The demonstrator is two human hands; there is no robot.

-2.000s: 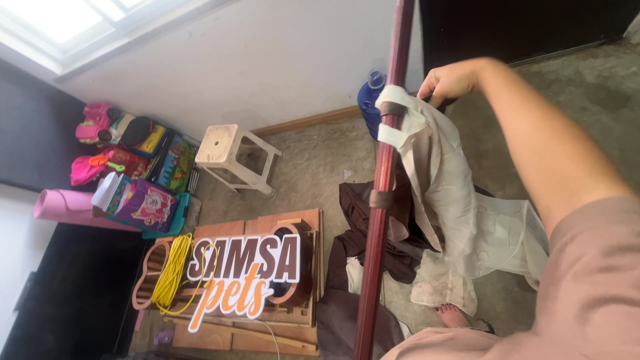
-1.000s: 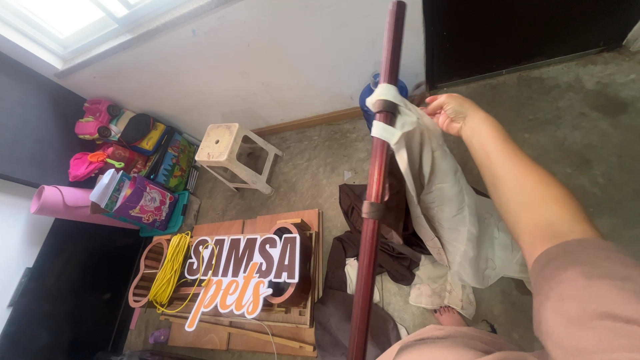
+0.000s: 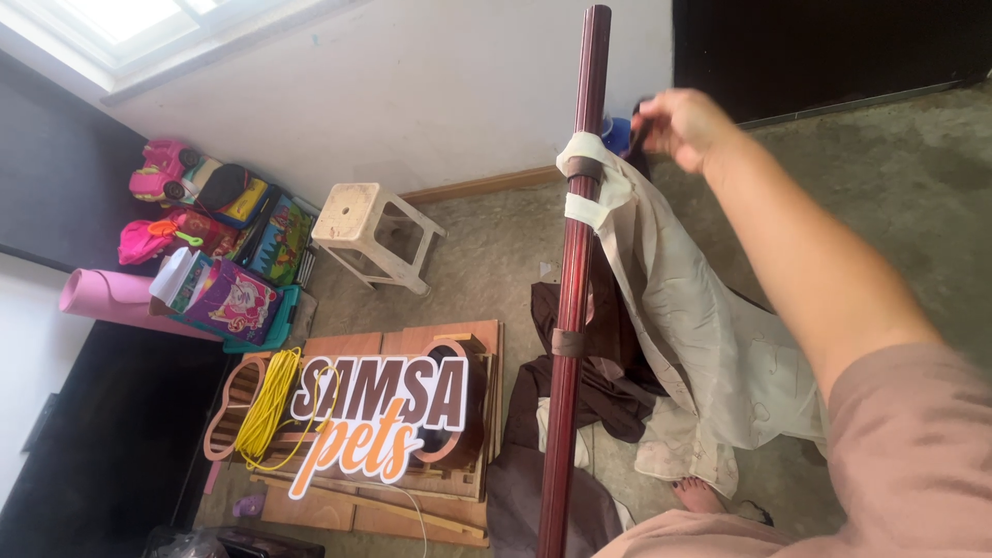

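Observation:
A fluted dark red curtain rod slants up through the view. Cream and brown fabric loops go around it, and a long pale curtain hangs from them to the floor at the right. My right hand, slightly blurred, is raised to the right of the rod with a dark strip of fabric pinched between its fingers. Lower on the rod a single brown loop holds dark brown fabric, which lies heaped beneath it. My left hand is out of sight.
A white plastic stool stands by the wall. Left of it are toys, boxes and a rolled pink mat. Wooden panels with coiled yellow cord and a lettered sign lie on the floor. A blue container is behind the rod.
My right hand has moved away from the pale fabric, out to the right, and now has a dark strip in its fingers.

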